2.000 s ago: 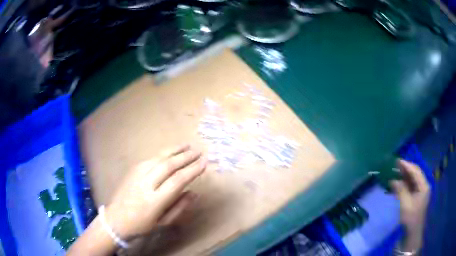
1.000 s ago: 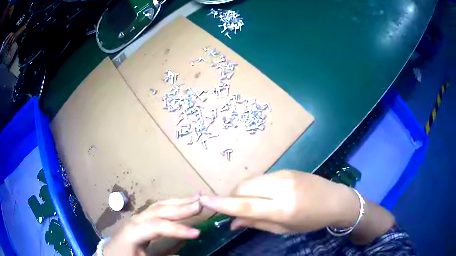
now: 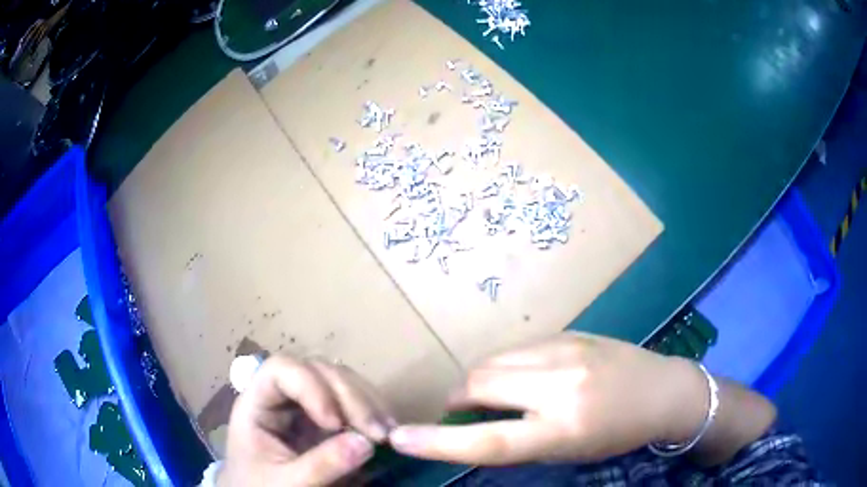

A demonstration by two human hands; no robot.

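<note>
My right hand (image 3: 570, 399) holds a green circuit board (image 3: 480, 416) low in the view; its fingers and palm hide most of the board. My left hand (image 3: 295, 423) is curled beside it, with thumb and fingertips meeting the right fingertips at the board's left end. Whether a tiny part is between the left fingertips cannot be seen. Many silvery-white pins (image 3: 423, 214) lie scattered on the right part of the tan cardboard sheet (image 3: 228, 209). Another small heap of pins (image 3: 502, 19) lies on the green tabletop (image 3: 665, 105).
A left blue bin (image 3: 95, 285) holds loose green boards (image 3: 114, 438) on a pale liner. A right blue bin (image 3: 808, 247) below the table edge holds boards in a row (image 3: 686, 335). A white-topped pot (image 3: 244, 371) stands by brown stains, partly behind my left hand. An oval unit (image 3: 266, 24) lies at the back.
My right hand has come from the right bin to meet my left hand over the near table edge. Since a second ago, the left fingers have curled in and the view has shifted.
</note>
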